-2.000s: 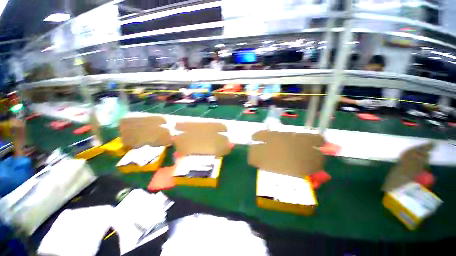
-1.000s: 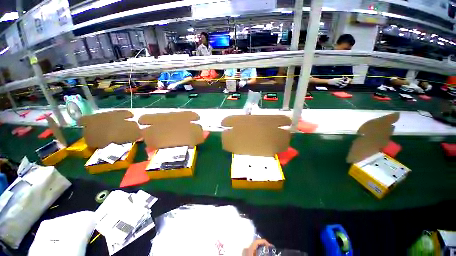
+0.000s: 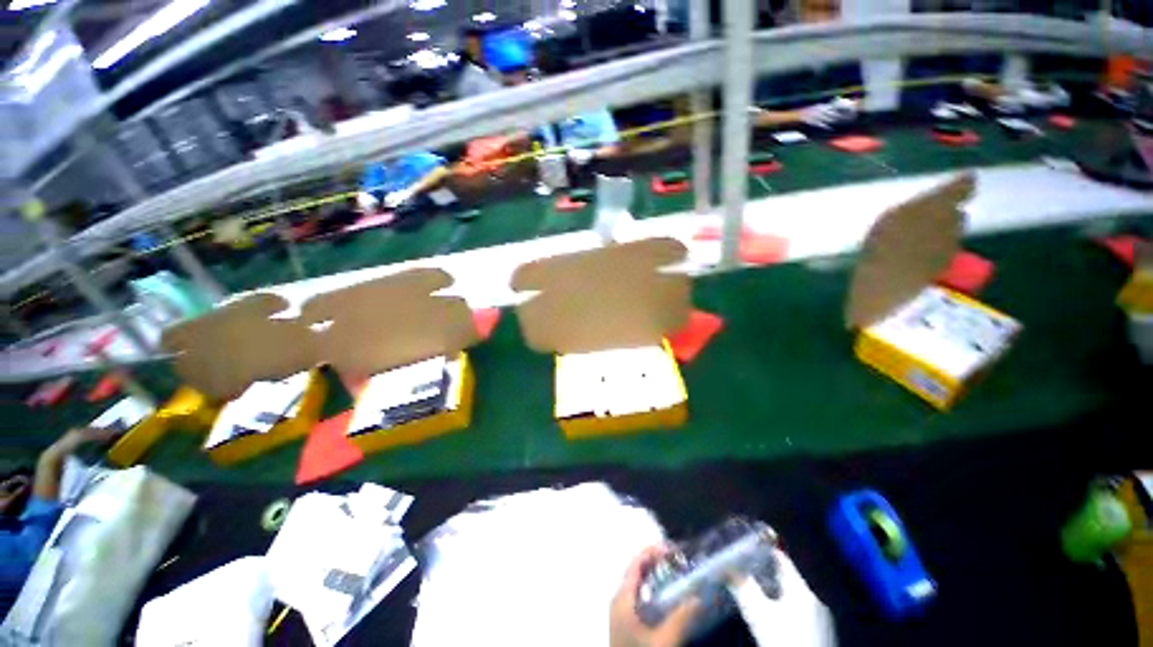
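My left hand (image 3: 647,607), bare, and my right hand (image 3: 786,607), in a white glove, hold a shiny grey item wrapped in clear film (image 3: 711,569) between them at the bottom centre. It looks like a bagged mounting plate, but blur hides its detail. Both hands are cut off by the lower edge. The whitish glossy stack of poly bags (image 3: 537,569) lies just left of my left hand. The blue tape dispenser (image 3: 883,550) stands on the black mat to the right of my right hand.
Open yellow boxes (image 3: 620,389) with raised brown lids stand on the green conveyor (image 3: 771,379), with red pads (image 3: 331,445) among them. Leaflets (image 3: 339,556) and a white bag (image 3: 108,544) lie left. A green roll (image 3: 1095,525) is at right. A person's arm (image 3: 51,468) reaches in far left.
The view has tilted and shifted. Both hands have come into the picture with the film-wrapped item, where only part of one hand showed before. A person's arm has appeared at the far left.
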